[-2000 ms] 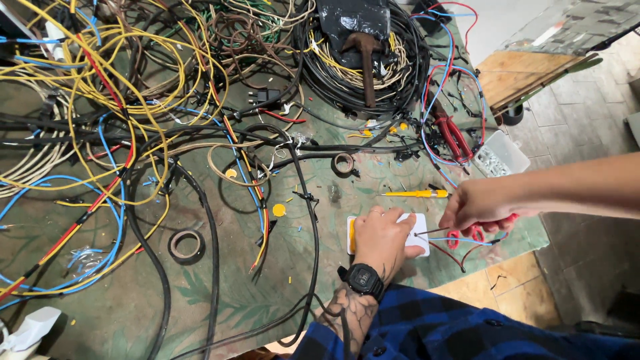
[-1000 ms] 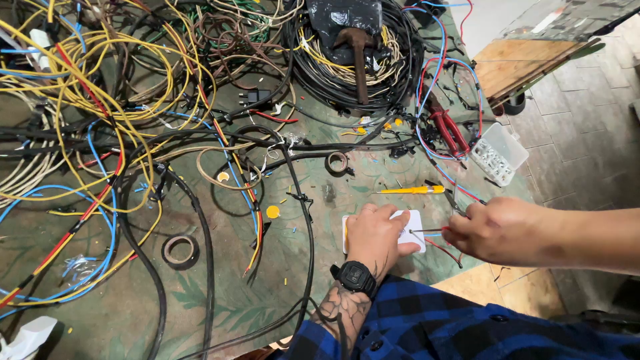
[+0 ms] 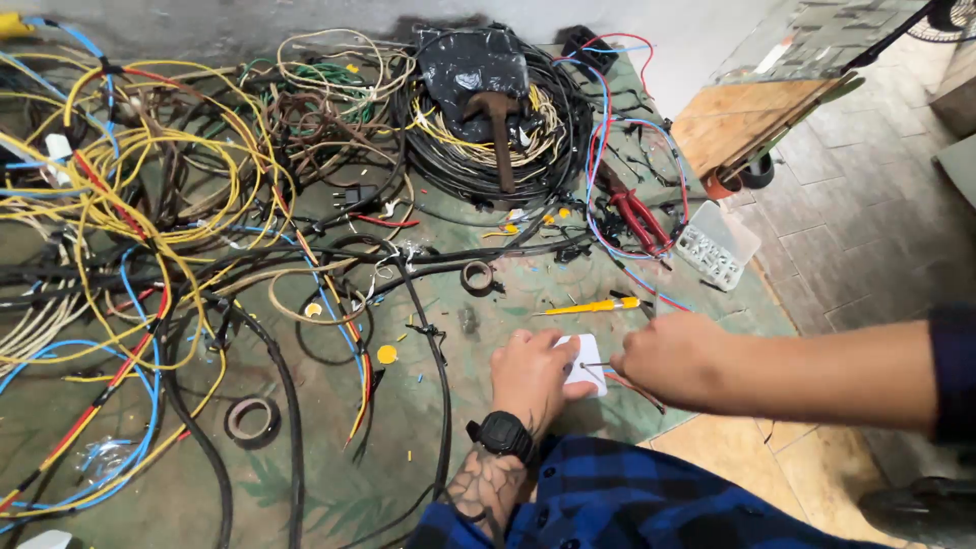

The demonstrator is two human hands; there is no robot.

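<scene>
My left hand (image 3: pixel 534 370) lies over a white plastic plate (image 3: pixel 589 381) near the table's front edge, its fingers and thumb holding the plate. From the right, my right hand (image 3: pixel 663 358) grips a thin tool, likely a screwdriver, whose metal shaft (image 3: pixel 601 364) meets the plate's face. My fingers hide its handle. Red and blue wires (image 3: pixel 633 385) come out from the plate's right side, below my right hand. Just behind the plate lies a yellow screwdriver (image 3: pixel 591 306). A clear plastic box of small parts (image 3: pixel 713 255) stands farther back on the right.
Red-handled pliers (image 3: pixel 639 217) lie behind the box. A rusty hammer (image 3: pixel 501 145) rests on a coil of black cable (image 3: pixel 427 164). Tangled yellow, blue and red wires (image 3: pixel 191 152) cover the left. Two tape rolls (image 3: pixel 252 422) lie on the green table. The table's right edge borders tiled floor.
The view has shifted a little. My left hand stays on the white plate, and my right hand still has the thin tool at its face, with its grip turned somewhat.
</scene>
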